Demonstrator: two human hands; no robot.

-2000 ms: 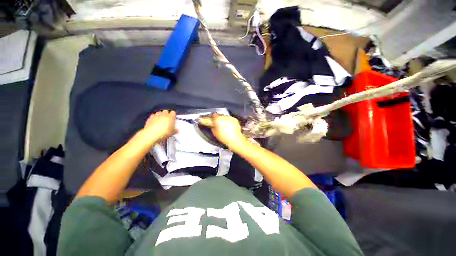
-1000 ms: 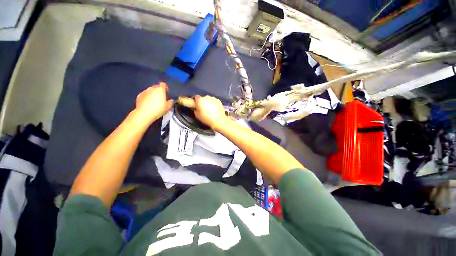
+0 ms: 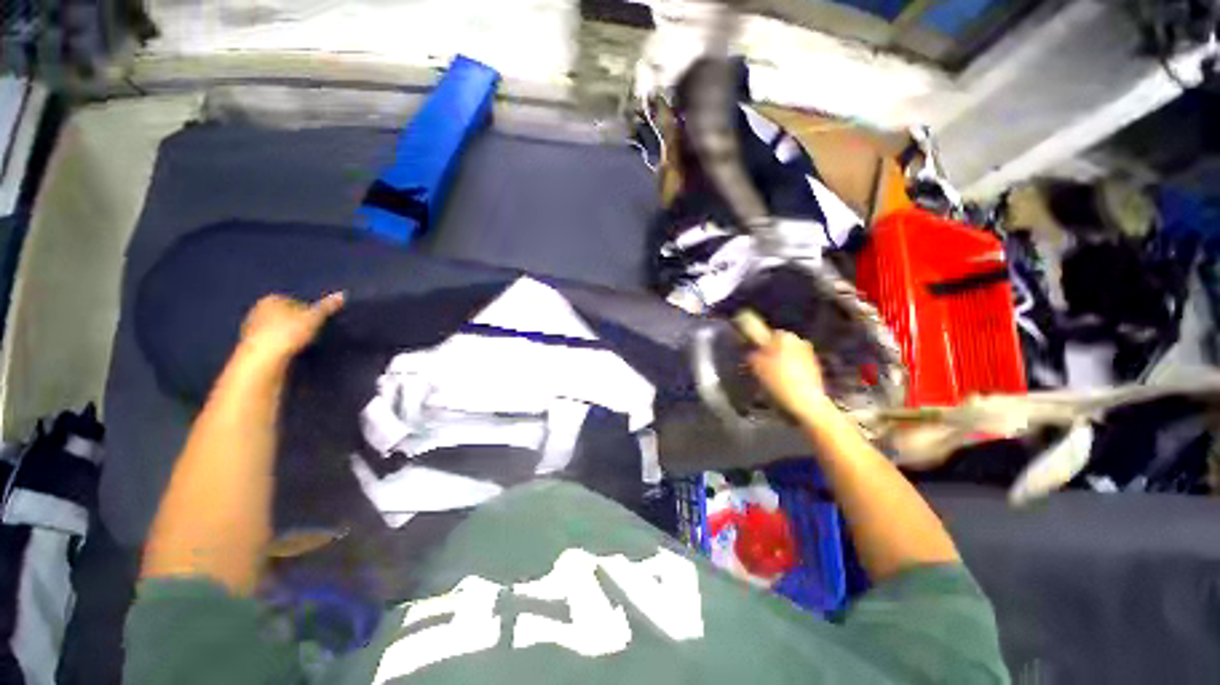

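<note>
A black-and-white garment piece (image 3: 589, 375) lies over the dark sleeve board (image 3: 214, 288) in front of me, its white panels partly crumpled. My left hand (image 3: 288, 325) is at the garment's upper left edge on the board, fingers together; whether it pinches cloth is unclear. My right hand (image 3: 783, 368) is right of the garment and holds the tan handle of the steam iron (image 3: 716, 368), which is blurred. The whitish steam hose (image 3: 937, 426) runs from beside the iron to the right edge. The iron's underside is hidden.
A blue block (image 3: 435, 147) lies behind the board. Waiting garment pieces (image 3: 729, 261) are heaped beyond the iron, beside a red plastic basket (image 3: 943, 308). A blue plastic basket (image 3: 816, 535) with red and white items is below the table edge. Black-and-white cloth (image 3: 47, 562) is at lower left.
My right hand has moved right with the iron, off the garment. My left hand has moved left, apart from the right. More of the white panels shows, and the hose has swung lower at right.
</note>
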